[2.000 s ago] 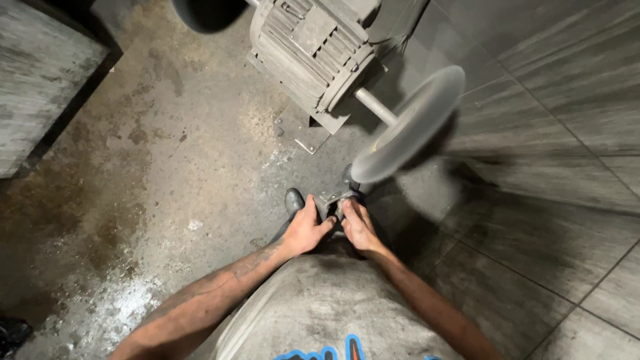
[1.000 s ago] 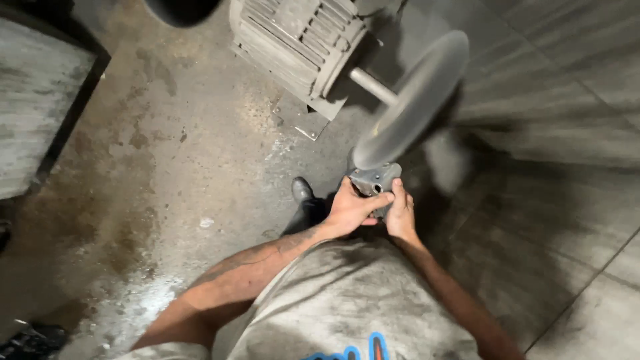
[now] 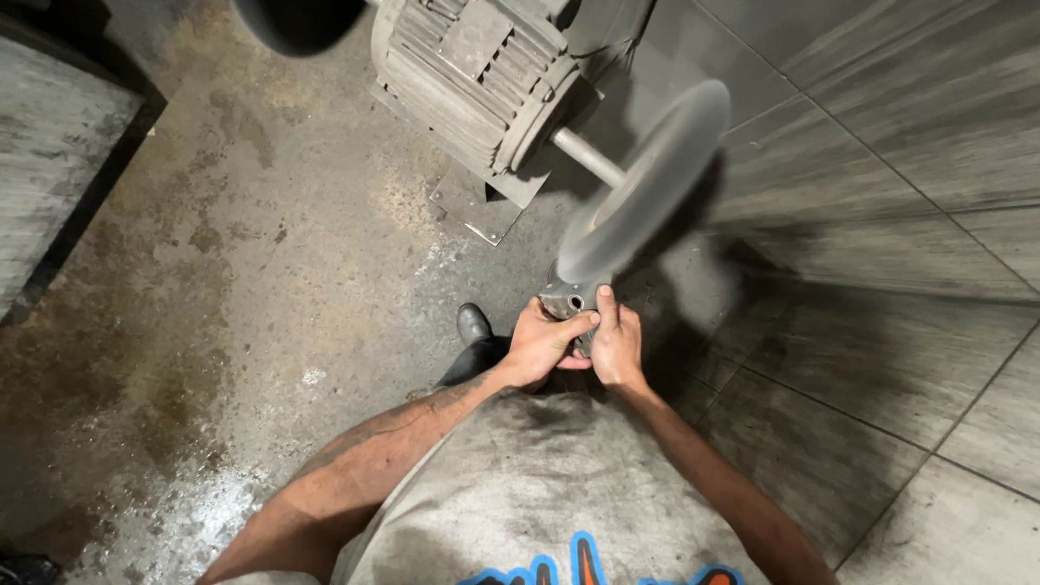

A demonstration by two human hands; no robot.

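Note:
Both of my hands hold a small grey metal part (image 3: 561,302) with a round hole, in front of my shirt. My left hand (image 3: 546,341) grips its left side, the thumb lying across it below the hole. My right hand (image 3: 616,340) holds its right side, thumb pointing up along the edge. The part's far edge is at the lower rim of a spinning polishing wheel (image 3: 650,183), blurred by its motion; whether they touch I cannot tell. A shaft (image 3: 589,156) joins the wheel to a dusty electric motor (image 3: 479,73).
A second dark wheel (image 3: 301,20) is at the top left of the motor. The motor's metal base plate (image 3: 479,203) reaches toward me. Tiled wall (image 3: 877,203) runs along the right. A grey block-like surface (image 3: 57,154) stands at the left. My boot (image 3: 474,323) is on the stained floor.
Two seconds ago my hands held the part low near my body, below the wheel. They have moved up to the wheel's lower rim, and more of the part shows. The wheel spins throughout.

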